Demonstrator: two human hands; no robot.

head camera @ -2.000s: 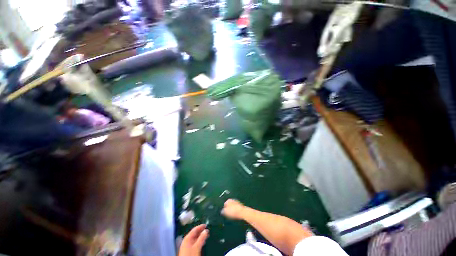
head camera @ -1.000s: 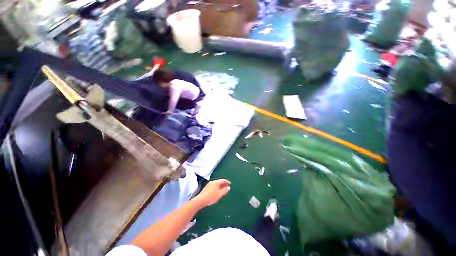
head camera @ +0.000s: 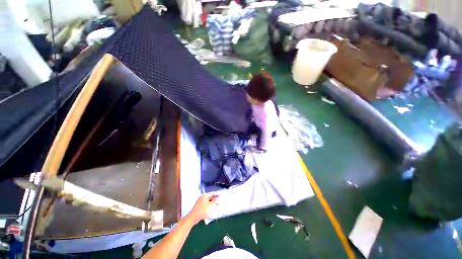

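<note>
My left hand point(head camera: 205, 205) reaches up from the bottom, at the near corner of the white sheeting point(head camera: 283, 177). Its fingers look partly curled; whether they touch or hold the sheeting cannot be told. My right hand is out of view. Dark fabric with small pale dots point(head camera: 172, 76) drapes from the upper left down towards a crouching person. Blue-grey cloth point(head camera: 223, 161) lies heaped between the table and the white sheeting.
A person point(head camera: 263, 114) crouches beyond the heap. The wood-edged table point(head camera: 116, 177), with a curved wooden bar point(head camera: 76, 116), is at left. Beyond are a white bin point(head camera: 311, 61), a long grey roll point(head camera: 372, 119) and cardboard point(head camera: 354, 68). A green sack point(head camera: 438, 177) is at right.
The view has swung left and come nearer the crouching person and draped fabric. My right hand, seen two seconds ago, is out of view. My left hand is now by the white sheeting.
</note>
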